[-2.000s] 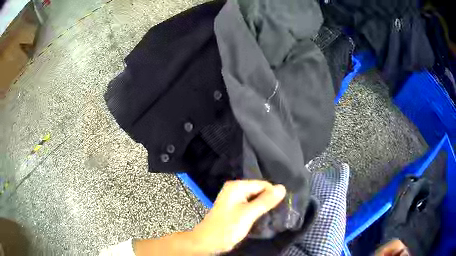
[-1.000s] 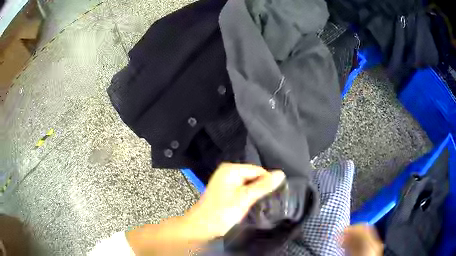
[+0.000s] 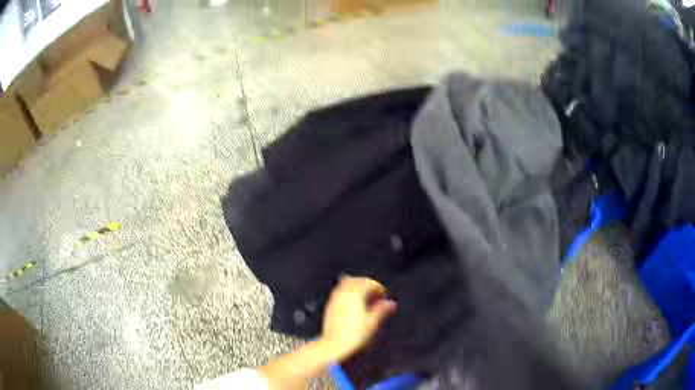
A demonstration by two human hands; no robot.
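Observation:
My left hand [image 3: 354, 316] reaches in from the bottom, fingers bent and thumb near them, over the lower part of a black jacket [image 3: 335, 206]. Blur hides whether it pinches the cloth. The jacket lies spread out, with faint round buttons near my hand. A grey garment [image 3: 488, 160] lies along the jacket's right side; its lower end blurs into dark cloth at the bottom. My right hand is not in view.
A heap of dark clothes [image 3: 625, 99] with white thread marks is at upper right. Blue crate walls [image 3: 678, 278] show at right and below the jacket. Cardboard boxes [image 3: 68, 95] stand at upper left. Yellow-black tape [image 3: 99, 234] marks the speckled floor.
The view has shifted, so the clothes appear lower and further right. My left hand has left the grey garment's bunched end and is over the black jacket. My right hand has left view.

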